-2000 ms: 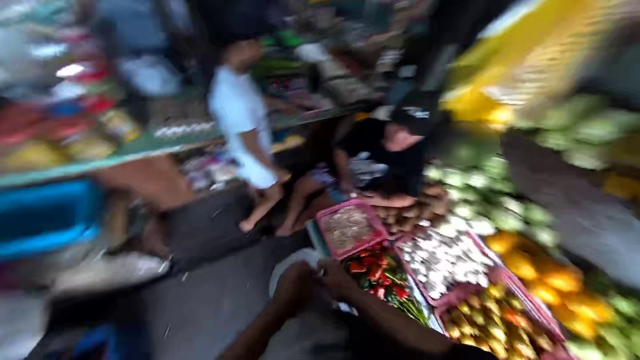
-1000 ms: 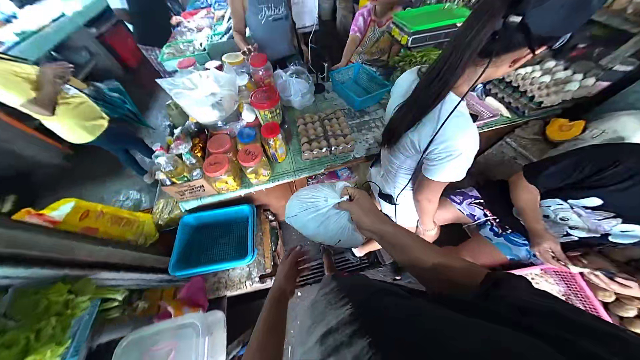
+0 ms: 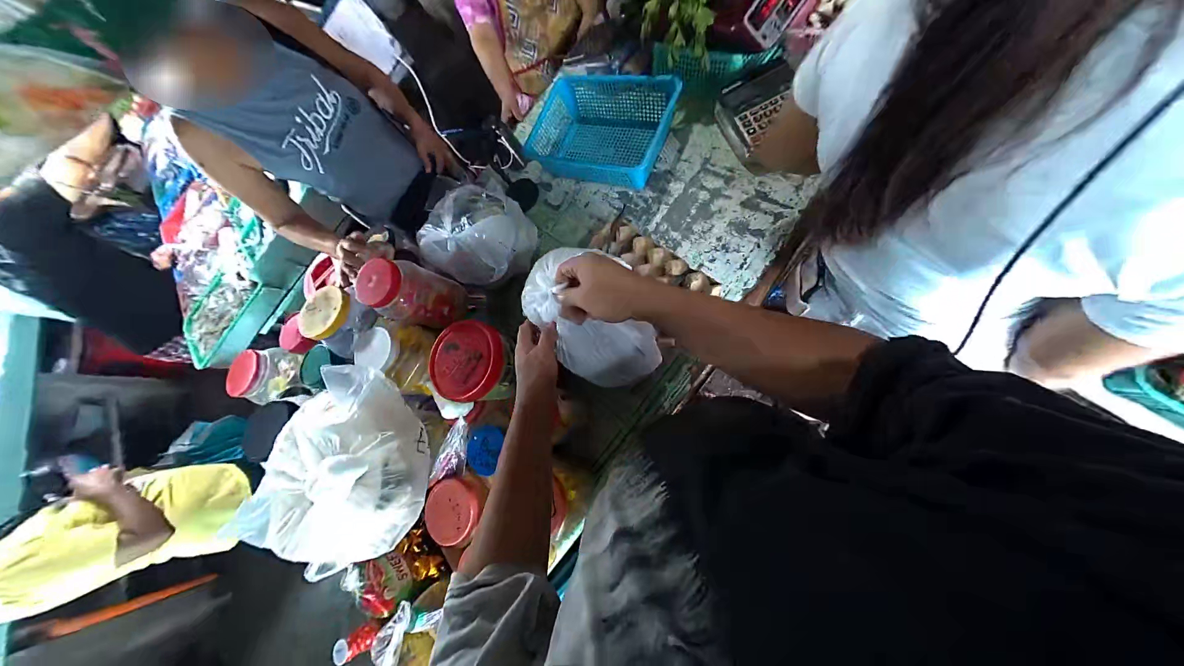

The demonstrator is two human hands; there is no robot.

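A full white plastic bag (image 3: 610, 347) rests at the edge of a worn stall table, in front of a tray of brown eggs (image 3: 657, 259). My right hand (image 3: 592, 289) grips its gathered top. At the left side of that same top is my left hand (image 3: 536, 356), fingers close to the plastic; whether they pinch it cannot be told. Plastic jars with red lids (image 3: 467, 361) stand just left of my left hand. A second white plastic bag (image 3: 338, 467), also full, sits among the jars.
A blue plastic basket (image 3: 606, 129) lies on the table (image 3: 712, 199) beyond the eggs, with a clear bag (image 3: 476, 233) to its left. A person in a grey top (image 3: 324, 134) stands across the table. Another in white (image 3: 1008, 185) is close on the right.
The white bag was held low beside the table in the previous frame; now it is at the table by the eggs. My left hand, apart from it before, is now at its top. The view has shifted.
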